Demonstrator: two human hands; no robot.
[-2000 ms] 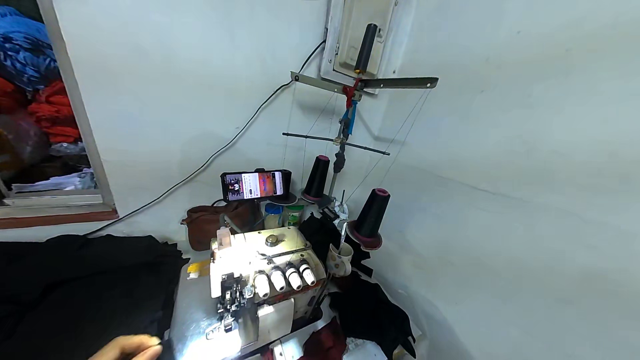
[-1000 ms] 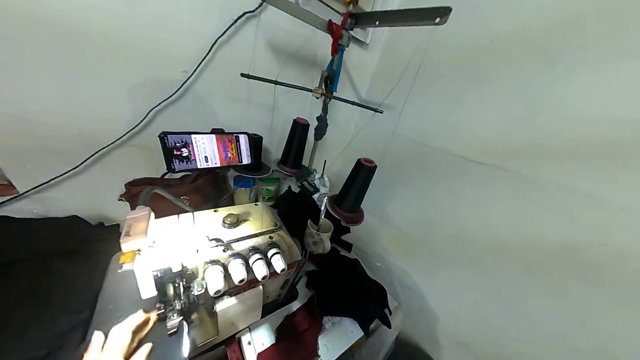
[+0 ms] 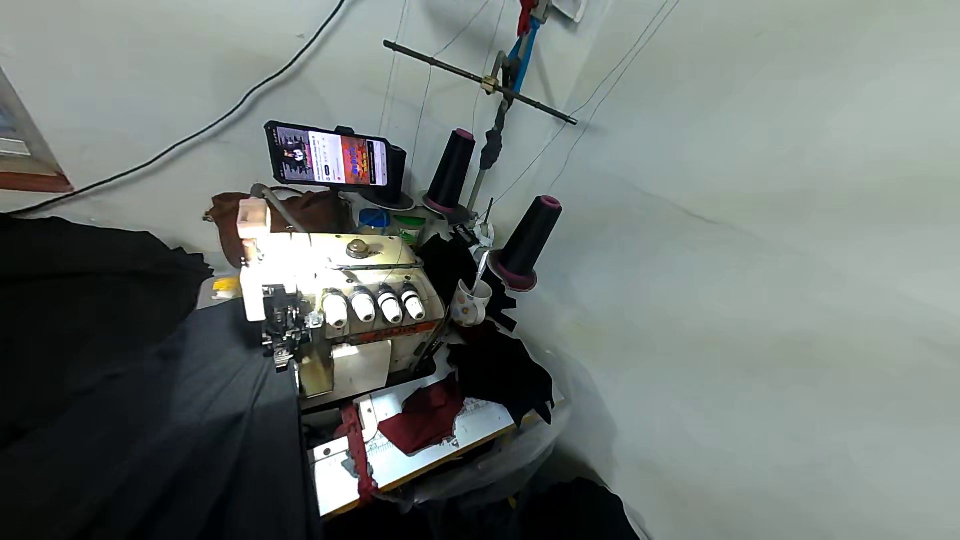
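Neither of my hands shows in the head view now. An overlock sewing machine (image 3: 375, 262) stands left of centre, its lamp glaring on its left part and several white tension knobs along its front. Black fabric (image 3: 187, 420) spreads over the lower left and reaches the machine's needle and presser foot area (image 3: 283, 337). Whether a hand lies under or behind that fabric cannot be seen. Black cone spools of thread (image 3: 529, 240) stand behind and right of the machine, with threads rising from them to the thread stand (image 3: 487, 82).
A phone (image 3: 330, 156) with a lit screen is mounted behind the machine, above a brown bag (image 3: 319, 214). A patterned cup (image 3: 471, 302) holds tools at the right. Dark red scraps (image 3: 426, 416) and black scraps (image 3: 502, 371) lie on the table, beside clear plastic (image 3: 495, 469).
The hand seen at the lower left in the earlier frames is out of sight. Black fabric now covers the machine's left plate, where bare metal showed before. The view has shifted downward and closer.
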